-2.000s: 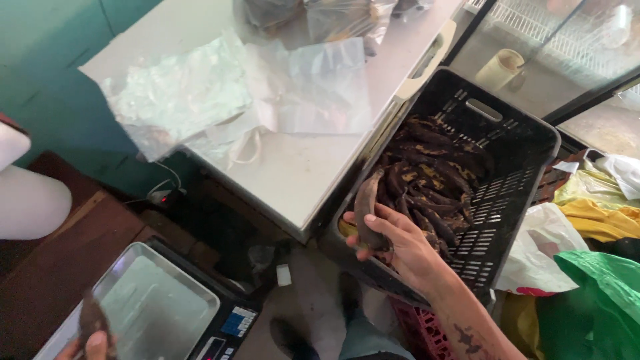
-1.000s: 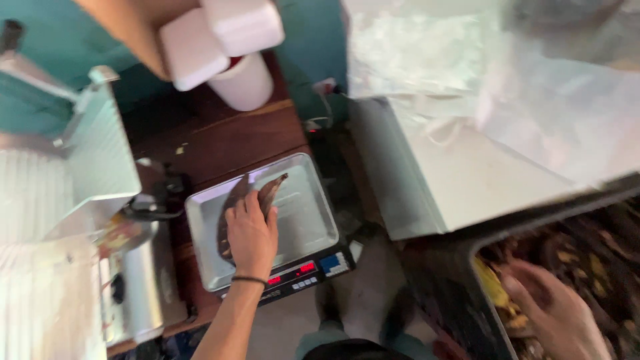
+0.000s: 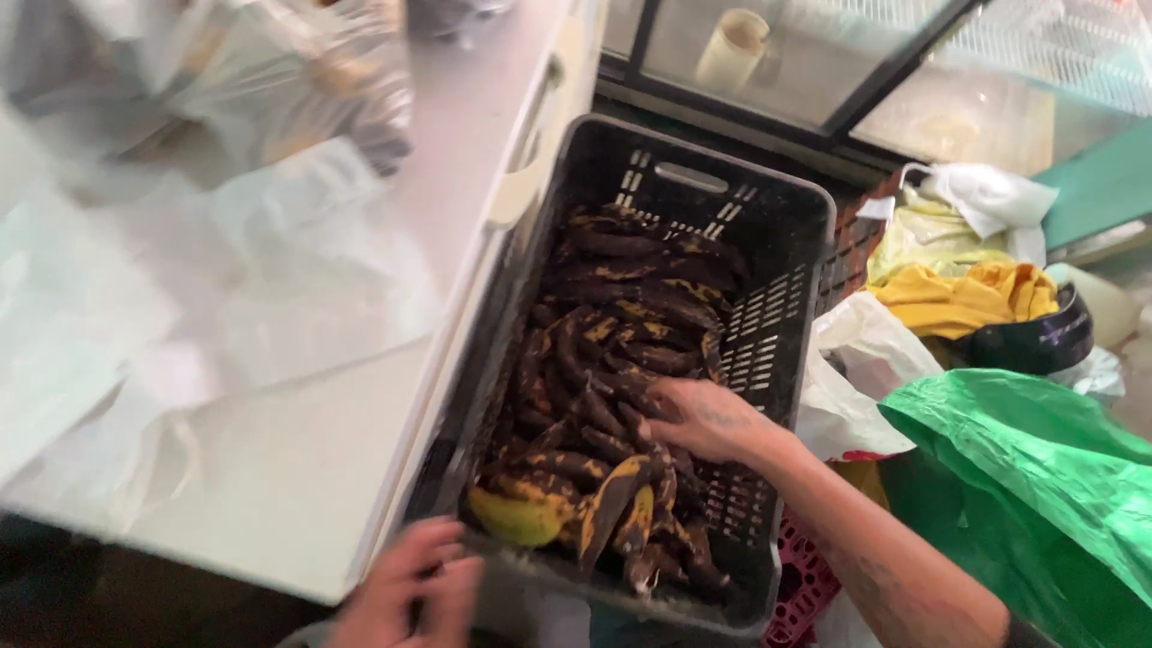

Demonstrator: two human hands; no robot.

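A black plastic crate (image 3: pixel 810 270) holds many dark, blackened plantains (image 3: pixel 630 342), some with yellow patches and one partly green (image 3: pixel 517 517) at the near left corner. My right hand (image 3: pixel 702 418) reaches in from the right, its fingertips touching plantains near the middle of the pile; whether they grip one is hidden. Blurred by motion, my left hand (image 3: pixel 409 585) is just outside the crate's near left corner, fingers loosely bent, with nothing visible in it.
A white table or freezer top (image 3: pixel 297 459) bears clear plastic bags (image 3: pixel 297 243) at the left. Right of the crate lie a white bag (image 3: pixel 864 369), yellow cloth (image 3: pixel 967 297) and a green plastic bag (image 3: pixel 1035 477). A glass-fronted case with a black frame (image 3: pixel 846 135) stands behind.
My left hand was on plantains on the scale's tray one second ago and is now beside the crate. My right hand has moved farther into the pile. The view has swung right.
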